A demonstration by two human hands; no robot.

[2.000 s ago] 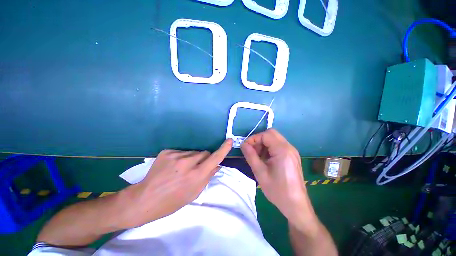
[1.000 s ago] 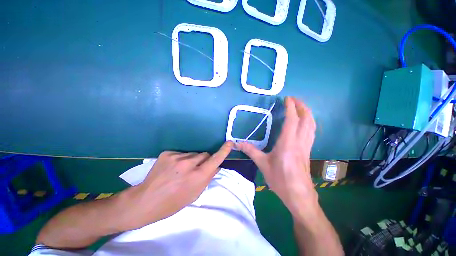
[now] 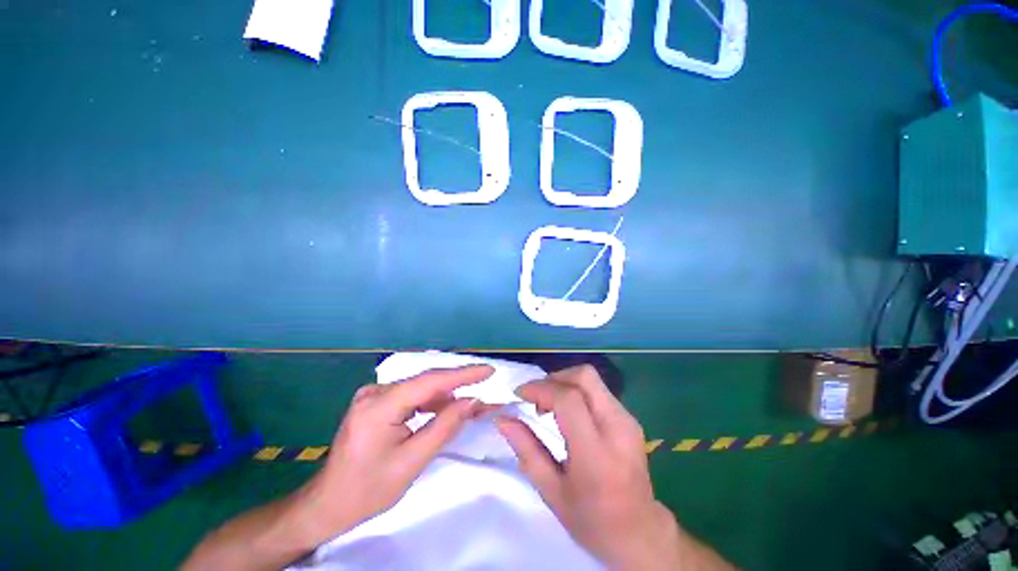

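Observation:
The nearest white plastic frame [image 3: 531, 268] lies flat on the dark green bench, with a pale thin line crossing its opening and sticking past its upper right rim. No hand touches it. My left hand [image 3: 385, 446] and my right hand [image 3: 597, 452] are in front of the bench edge, low over my lap, with fingertips facing each other and a small gap between. White sheet-like material [image 3: 419, 364] shows behind and between the fingers; I cannot tell whether it is gripped. Any small piece at the fingertips is too small to make out.
Several more white frames [image 3: 497, 145] lie farther back, most with fine lines across their openings. A white sheet [image 3: 290, 25] lies at the back left. A teal box [image 3: 958, 184] with hoses is at right. A blue stool [image 3: 78, 468] and a cardboard box [image 3: 835, 385] are below the bench.
Both hands have left the nearest frame and drawn back below the bench edge, closer together. The view has shifted, bringing the back-left sheet into the picture.

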